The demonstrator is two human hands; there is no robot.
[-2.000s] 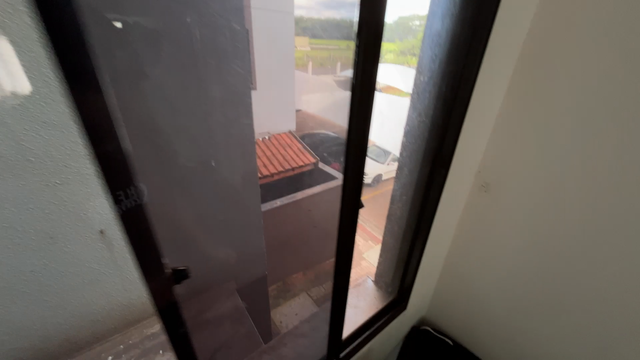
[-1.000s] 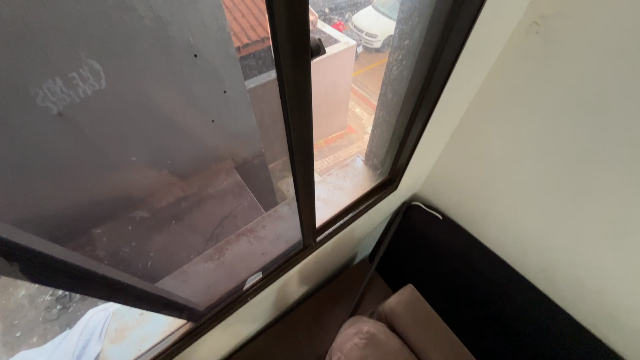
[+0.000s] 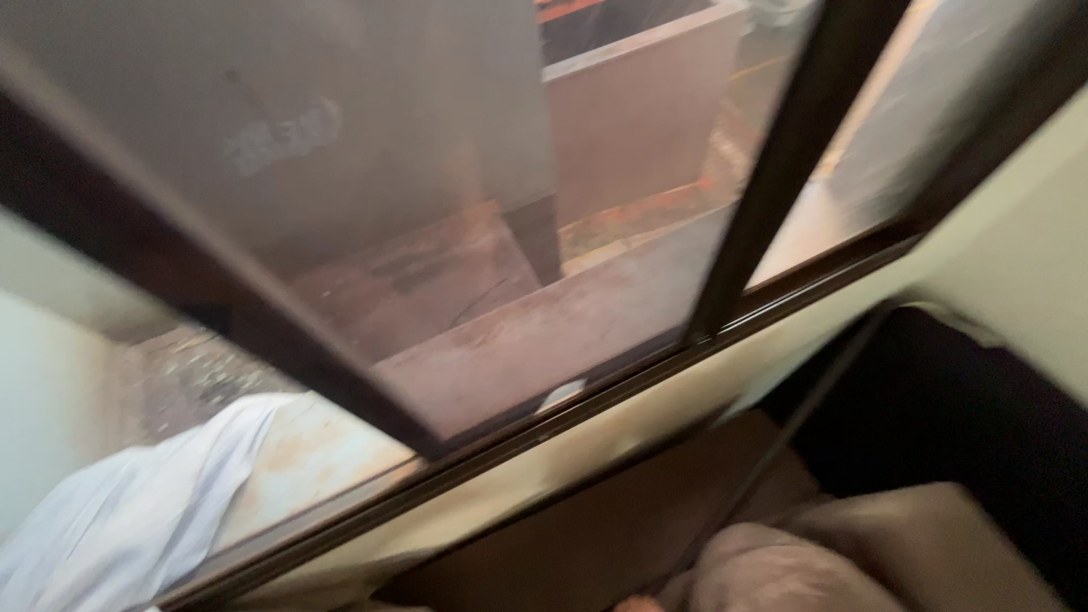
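Neither of my hands can be made out. A sliding window with a dark metal frame (image 3: pixel 756 170) fills most of the view, tilted. Its tinted glass pane (image 3: pixel 408 170) ends at a dark upright on the left, and the gap beyond that upright is without glass. A white cloth (image 3: pixel 161 501) lies over the pale sill (image 3: pixel 323 450) at the lower left. At the bottom edge a small skin-toned patch (image 3: pixel 639 603) shows beside a rounded beige form (image 3: pixel 782 569); whether it is part of a hand I cannot tell.
Below the window, inside, are a brown surface (image 3: pixel 612 527), a black panel (image 3: pixel 952 408) and a thin dark rod or strap (image 3: pixel 790 425). A pale wall (image 3: pixel 1020 246) rises at the right. Outside stand a grey wall (image 3: pixel 382 102) and a lower pinkish wall (image 3: pixel 637 136).
The view has tipped down and turned left. The white cloth, at the corner of the view one second ago, now shows more fully.
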